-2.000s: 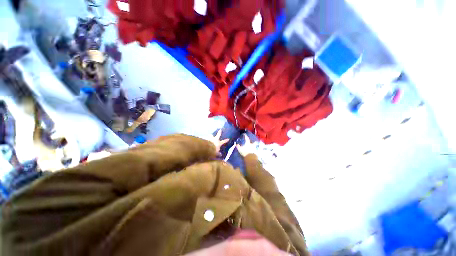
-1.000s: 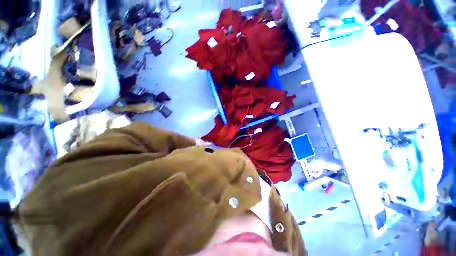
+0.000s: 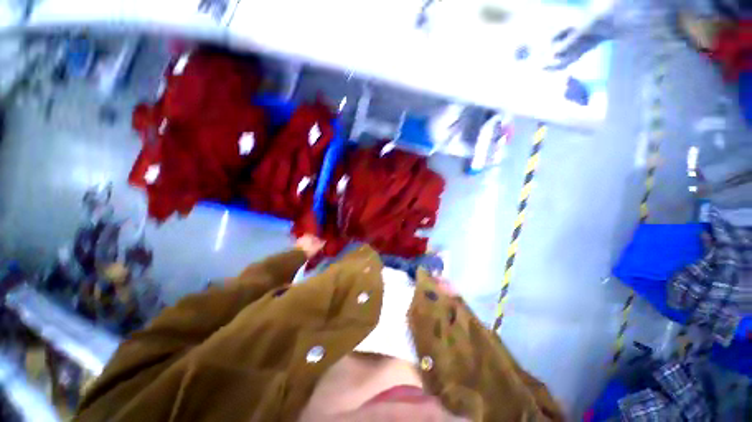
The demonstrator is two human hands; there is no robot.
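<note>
Red garment pieces with small white labels lie in and across a blue crate [image 3: 327, 169] in front of me. One red bundle [image 3: 198, 132] is at the crate's left part. Another red bundle [image 3: 387, 198] lies on the near right side, beyond the crate's rim, close to my body. My left hand [image 3: 310, 244] is small and blurred at the lower edge of the red cloth; its grip cannot be made out. My right hand [image 3: 446, 286] shows only as a small blurred patch beside my brown jacket; its fingers are hidden.
A long white table [image 3: 371, 62] crosses the top. A small blue plate [image 3: 416, 130] is below it. Yellow-black tape [image 3: 519, 218] marks the floor at the right. Blue crates with plaid cloth [image 3: 730, 255] stand farther right. Dark scraps [image 3: 111, 247] lie at the left.
The view has turned, so the table now crosses the top and the red bundles spread left to right. Both hands show slightly; a second ago they were mostly hidden by the jacket.
</note>
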